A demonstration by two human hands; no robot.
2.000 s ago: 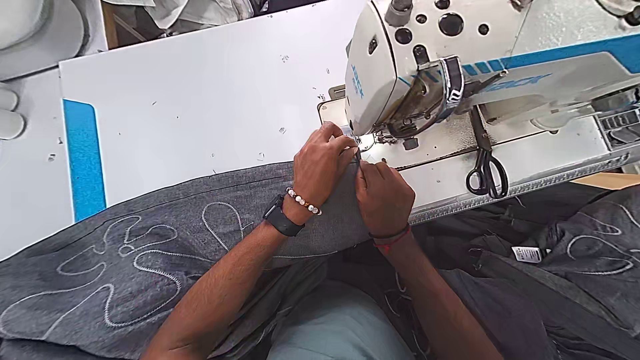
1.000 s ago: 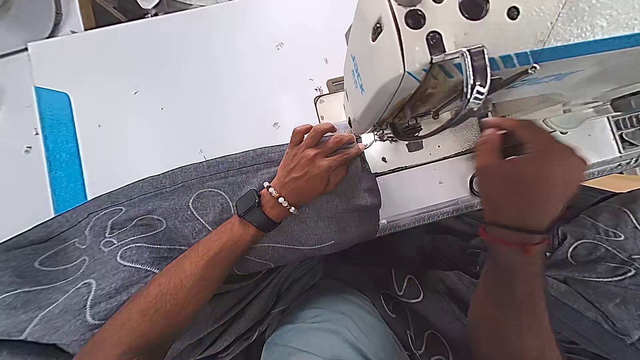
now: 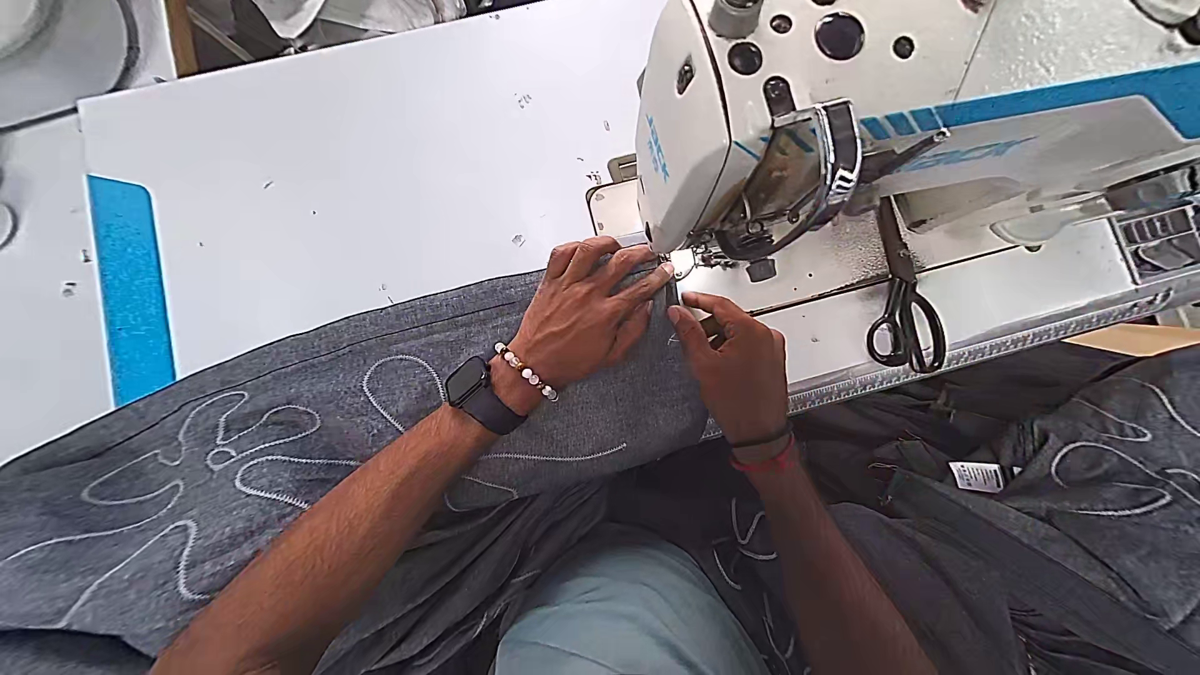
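Note:
Dark grey denim fabric (image 3: pixel 600 412) with white looped stitching lies over the sewing table's front edge, its right end by the needle area. My left hand (image 3: pixel 586 305), with a watch and a beaded bracelet at the wrist, rests flat on that fabric, fingertips beside the presser foot (image 3: pixel 682 264) of a white Jack sewing machine (image 3: pixel 694 122). At the fabric's right edge is my right hand (image 3: pixel 736 361), thumb and index finger slightly apart near the edge; whether it grips any cloth is unclear. Black-handled scissors (image 3: pixel 905 309) lie on the machine bed to its right.
The white tabletop (image 3: pixel 375 178) bears bits of thread left of the machine. A measuring scale (image 3: pixel 1031 347) runs along the front edge. More dark stitched fabric (image 3: pixel 1106 469) with a white label lies at right, and dark cloth is bunched around my lap.
One second ago my right hand was over the scissors area at right; now it is back by the fabric edge. My left hand has stayed on the fabric near the needle.

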